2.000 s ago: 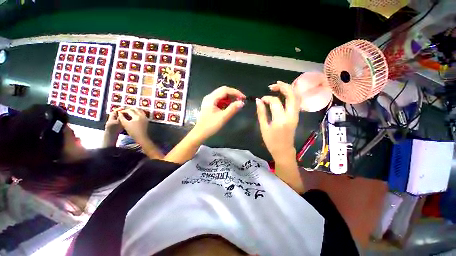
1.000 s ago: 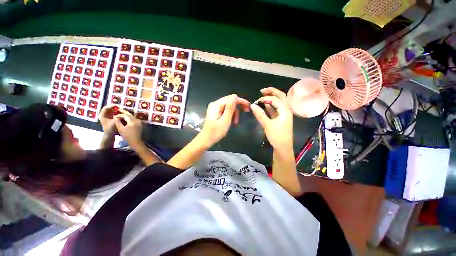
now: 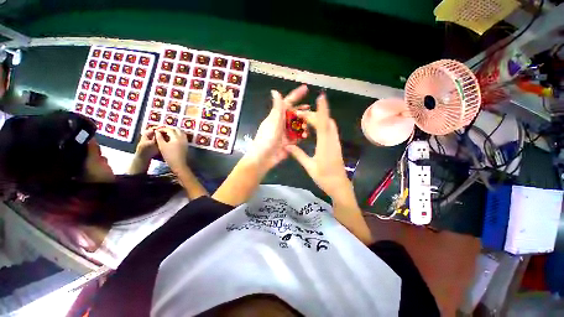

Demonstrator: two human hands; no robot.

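A small red unit point(image 3: 295, 125) with a dark and gold centre shows between my two hands, above the dark bench. My left hand point(image 3: 274, 131) holds it against the fingers, palm turned towards it. My right hand point(image 3: 320, 145) is beside it with thumb and fingers spread; its fingertips are blurred, and whether they touch the unit is unclear. A white blister tray point(image 3: 240, 102) with red units in its pockets lies to the left, with a loose pile of cream-yellow pieces point(image 3: 221, 97) on it and tan pockets near its middle.
A second tray point(image 3: 150, 60) lies further left. A seated person point(image 3: 55, 155) works there with both hands at the trays' front edge. On the right are a pink fan point(image 3: 442, 97), a power strip point(image 3: 420, 182) with cables, a red stick point(image 3: 381, 187) and a blue-and-white box point(image 3: 533, 220).
The red unit, earlier mostly hidden in my fingertips, now shows face up at my left hand. My right hand has opened its fingers. The whole view has shifted slightly.
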